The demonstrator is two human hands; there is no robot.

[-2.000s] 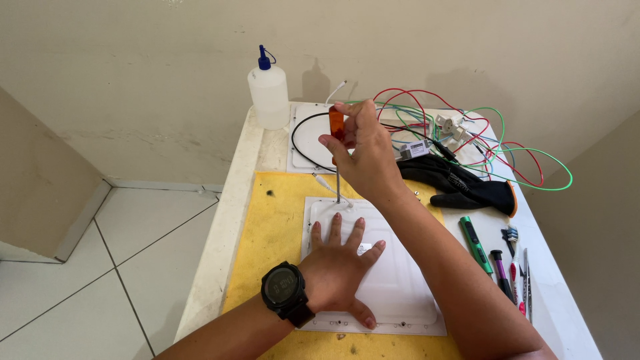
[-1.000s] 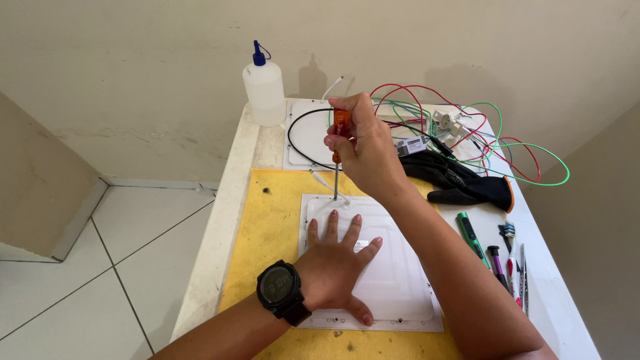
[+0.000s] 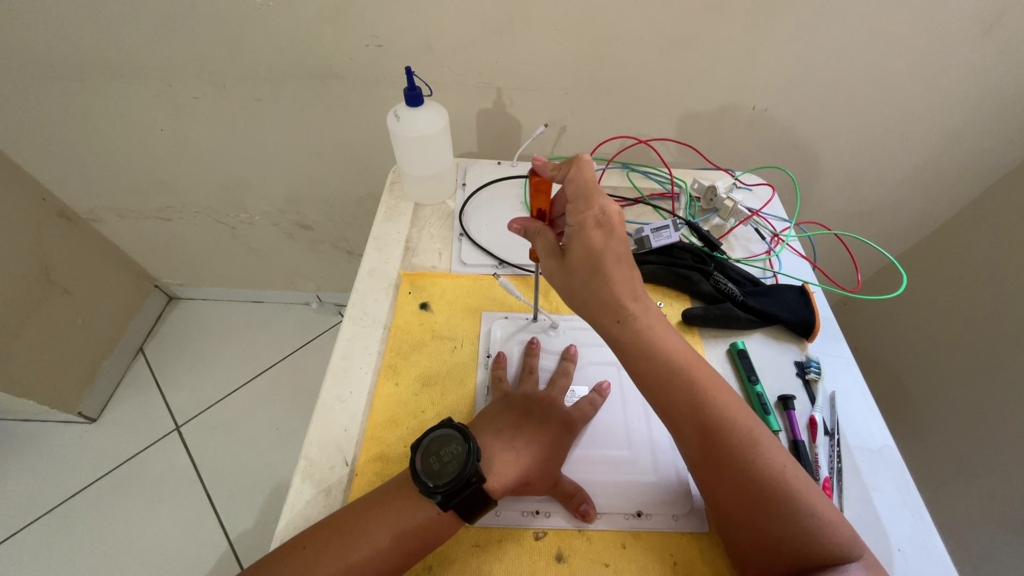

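A square white panel, probably an LED light panel, lies on a yellow cloth. My left hand, with a black watch at the wrist, presses flat on the panel with its fingers spread. Above the panel's far edge my right hand grips the orange handle of a screwdriver. The screwdriver stands upright, its tip at the panel's far rim beside a short white cable with a connector. Whether the tip sits in a screw is too small to tell.
Behind are a second white panel, a plastic squeeze bottle, tangled wires, a small driver box and a black glove. On the right lie a green pen-like tool, a purple-and-black screwdriver, a toothbrush and tweezers.
The fingers of my right hand have shifted around the screwdriver's handle. My left hand stays spread on the panel.
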